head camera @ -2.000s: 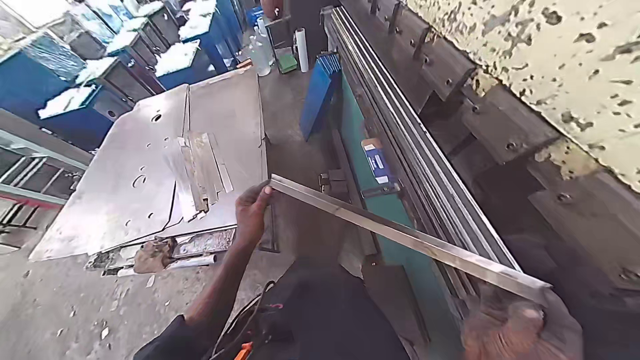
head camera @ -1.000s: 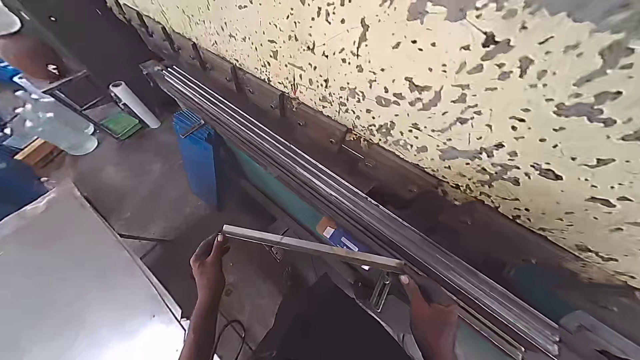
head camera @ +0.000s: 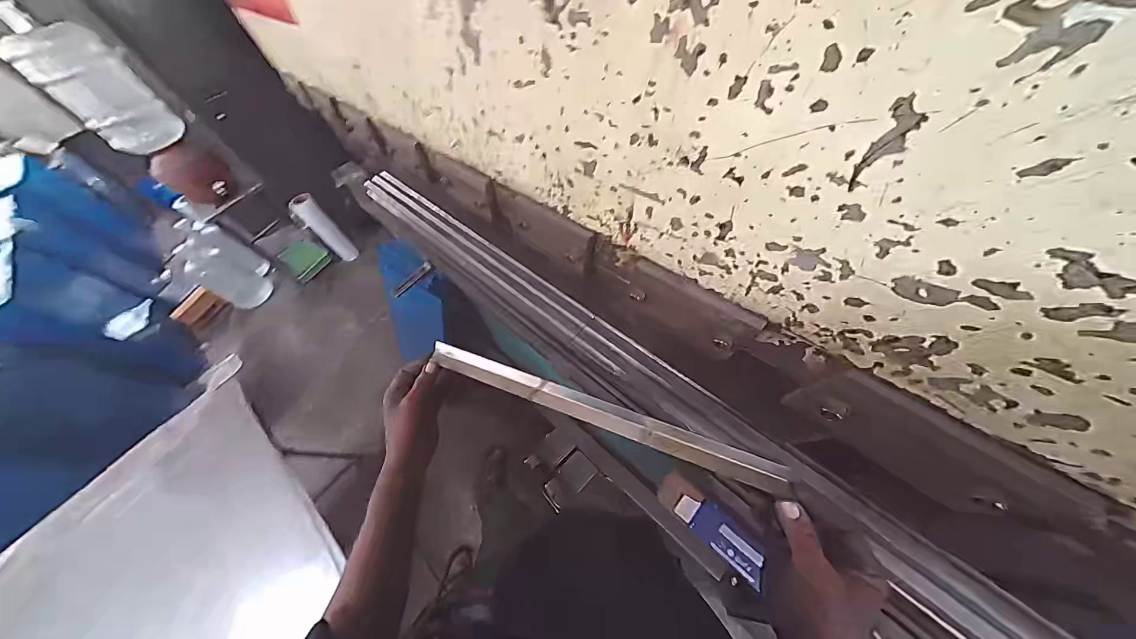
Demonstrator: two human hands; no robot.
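Observation:
A long, narrow metal strip with a bent edge (head camera: 612,419) slants down to the right between my hands. My left hand (head camera: 415,410) grips its far left end, fingertips at the corner. My right hand (head camera: 821,568) holds its near right end, with the thumb by the edge. Beneath and beyond the strip runs the grooved metal bed (head camera: 568,328) of a large machine, probably a press brake. Below the strip's right half, a blue box (head camera: 728,543) bearing writing rests on the machine.
The machine's upper beam with peeling cream paint (head camera: 799,177) fills the upper right. Sheet metal (head camera: 177,524) lies at lower left. A blue metal piece (head camera: 413,302), a white roll (head camera: 324,227) and large clear bottles (head camera: 226,266) stand farther off.
The view has swung a lot, toward the machine. Both hands have kept hold of the strip, which was over the floor and the machine's near side and is now close along the bed.

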